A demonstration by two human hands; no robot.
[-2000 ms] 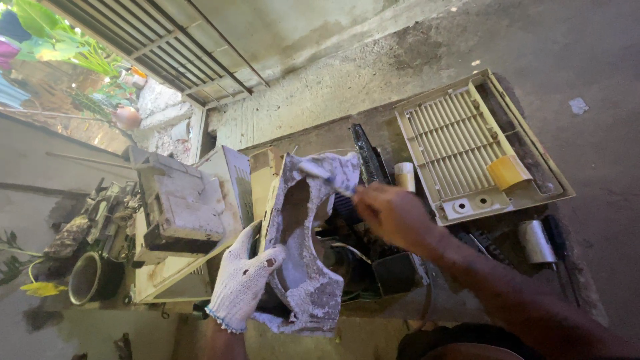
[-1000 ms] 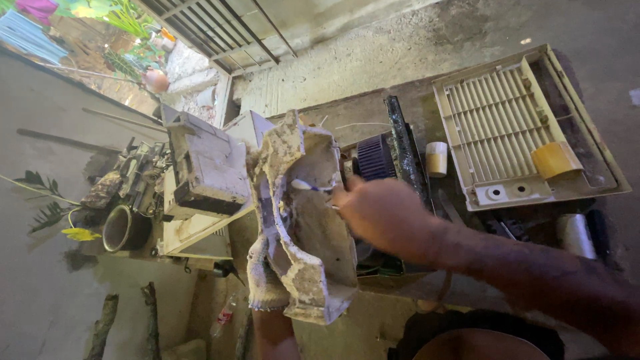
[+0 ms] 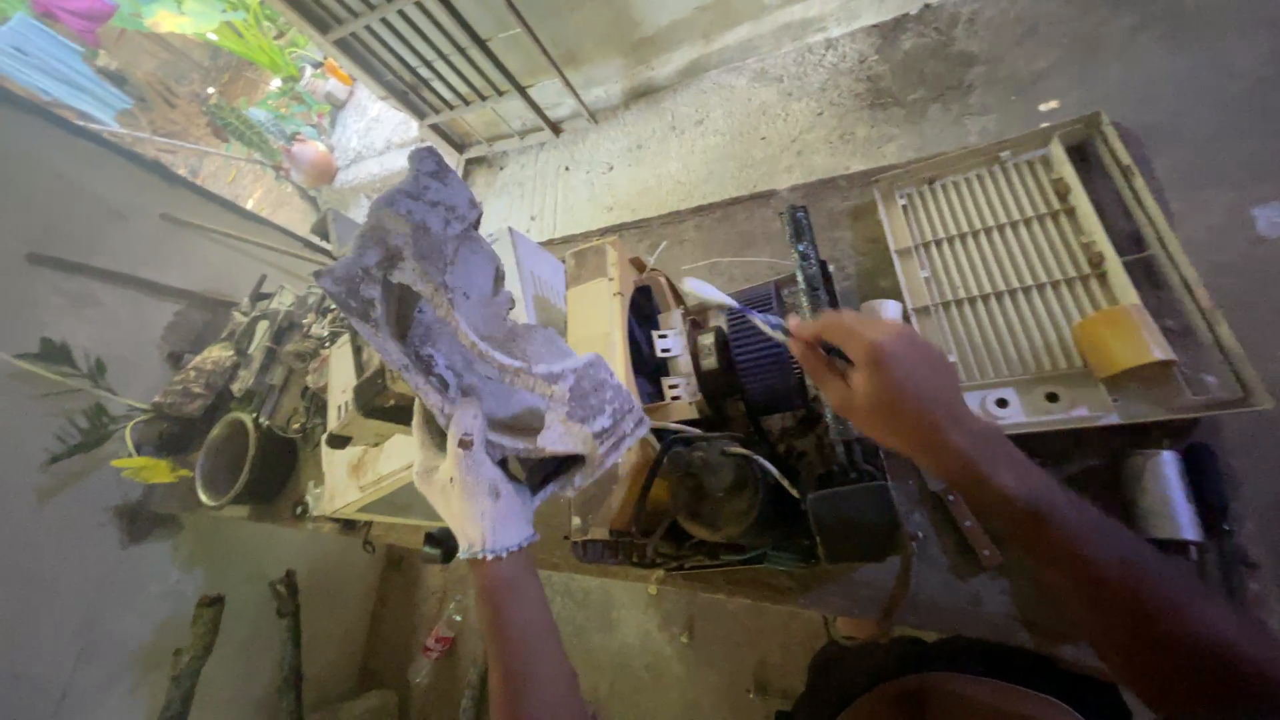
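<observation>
My left hand [image 3: 475, 490], in a whitish knit glove, holds up a dirty grey molded foam housing [image 3: 480, 330] with curved hollows, tilted in the air left of centre. My bare right hand [image 3: 870, 375] grips a thin-handled tool with a white head, perhaps a brush or spoon [image 3: 710, 293]; its tip is apart from the housing. Beneath and between the hands lies an opened air conditioner unit, with a dark blower wheel [image 3: 765, 350], a round compressor [image 3: 715, 490] and a finned coil seen edge-on [image 3: 805, 260].
A cream louvered front grille [image 3: 1000, 240] with a yellow curved piece [image 3: 1125, 340] lies at the right. A knife [image 3: 970, 525] and a metallic cylinder [image 3: 1162, 495] are near the table's front edge. Cream panels [image 3: 385, 480] and a round pot [image 3: 240, 460] stand at the left.
The housing has turned and moved left with my left hand, uncovering more of the unit. My right hand with the tool, inside the housing one second ago, is now away from it.
</observation>
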